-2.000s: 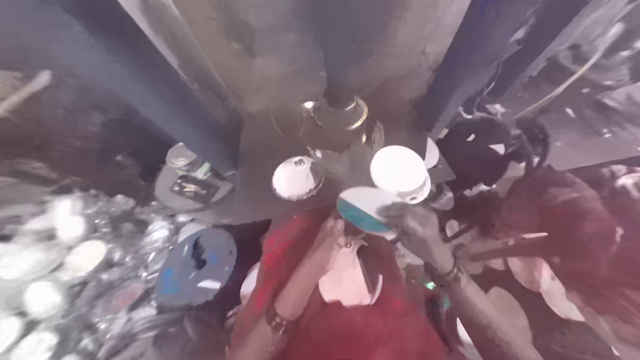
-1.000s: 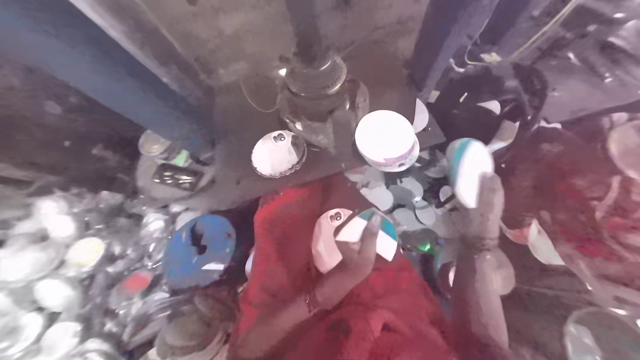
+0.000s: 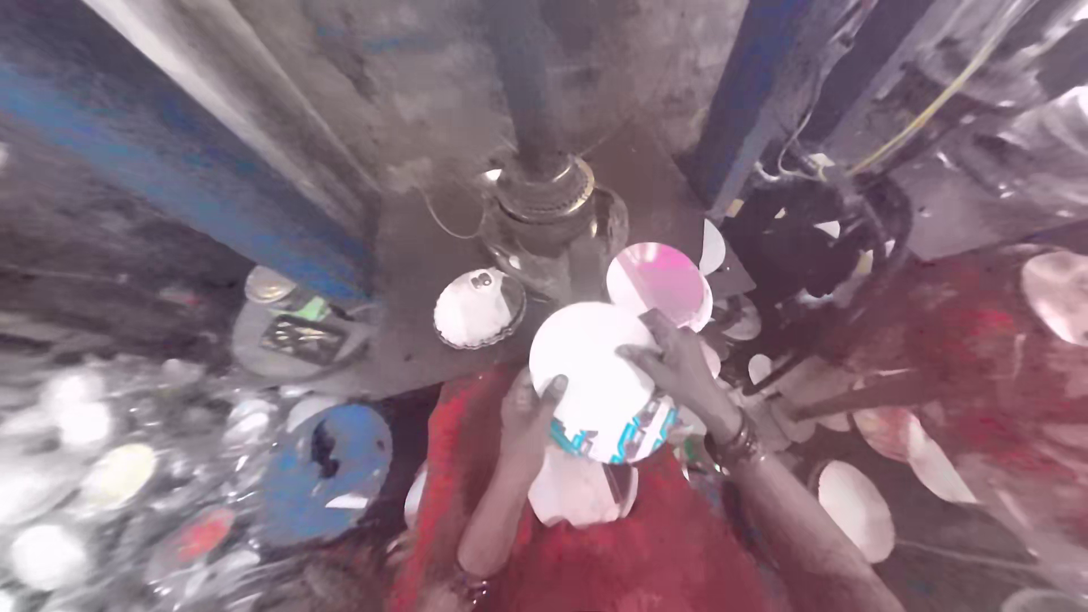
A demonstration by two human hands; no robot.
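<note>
Both of my hands hold a stack of round white discs (image 3: 591,357) with teal-and-white printed sides, over my lap. My left hand (image 3: 529,408) grips its left edge, thumb on top. My right hand (image 3: 680,365) rests on its upper right edge, fingers over the top face. Just behind my right hand sits another round stack with a pink and white top (image 3: 654,276). To the left of that, a round white piece (image 3: 478,308) with a scalloped edge lies on the dark work surface. A pale cut piece (image 3: 582,489) lies on the red cloth in my lap.
A machine with a round metal base (image 3: 552,212) stands at the back centre between blue posts (image 3: 748,102). At left are a tray with small metal parts (image 3: 302,336), a blue round container (image 3: 327,472) and a heap of shiny discs (image 3: 68,459). A dark basin (image 3: 807,238) with scraps stands right.
One second ago my hands were apart, each on a teal-edged piece; now both are on one stack. The round stack by the machine had a white top and now shows pink.
</note>
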